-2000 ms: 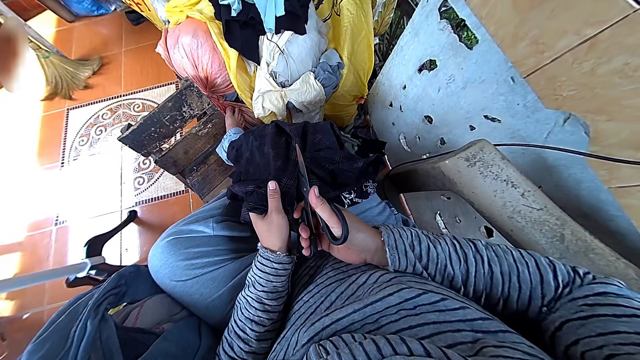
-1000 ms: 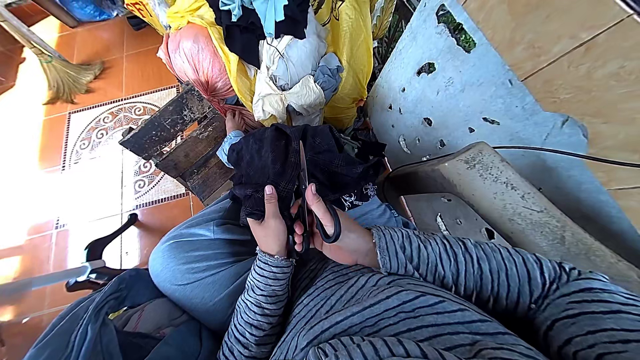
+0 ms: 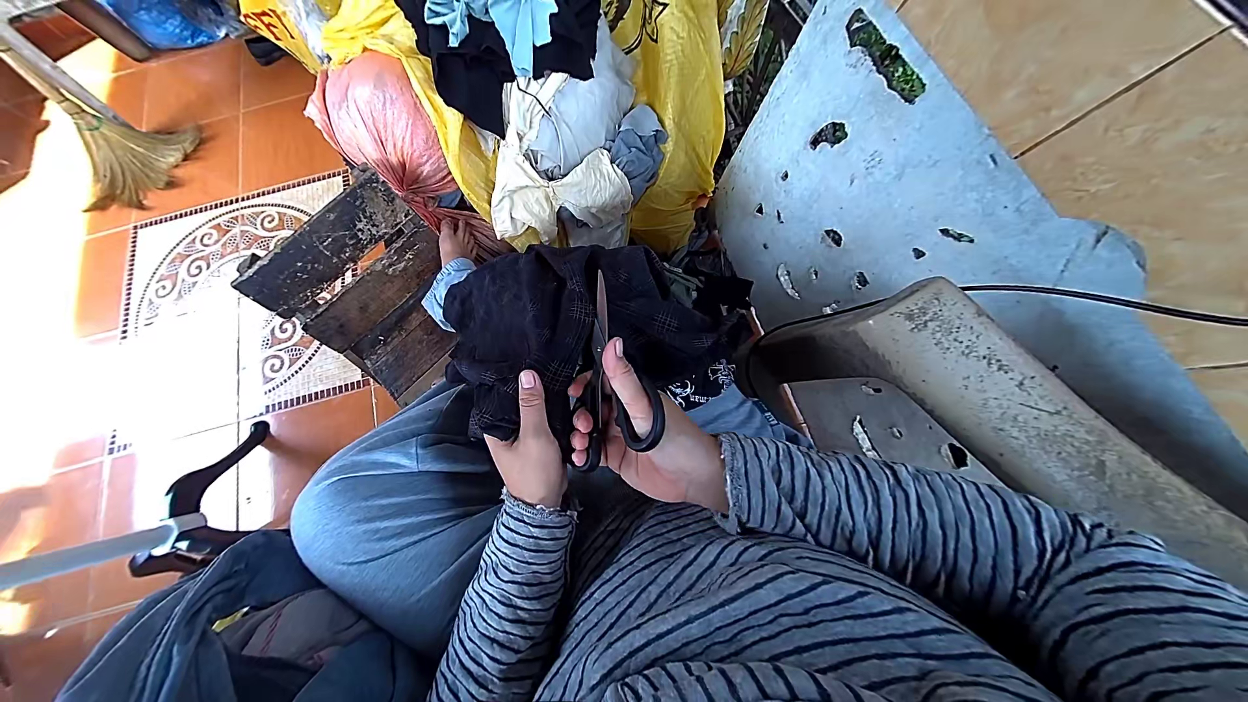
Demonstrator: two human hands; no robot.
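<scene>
My right hand holds a pair of scissors with black handles, its thumb beside one loop and its blades pointing away from me over dark cloth. The blades look closed or nearly so. My left hand grips the near left edge of the dark checked cloth, thumb on top, fingers hidden beneath. The cloth lies bunched over my lap. Under its right side shows a dark fabric with white print.
Beyond the cloth stand a pink plastic bag and yellow bags. Left are a dark slatted wooden piece, a straw broom and a chair-base leg. Right are a holed pale sheet, a worn curved panel and a black cable.
Both hands stay at nearly the same place on the cloth and scissors. The scissor blades, slightly tilted two seconds ago, now point more directly away from me.
</scene>
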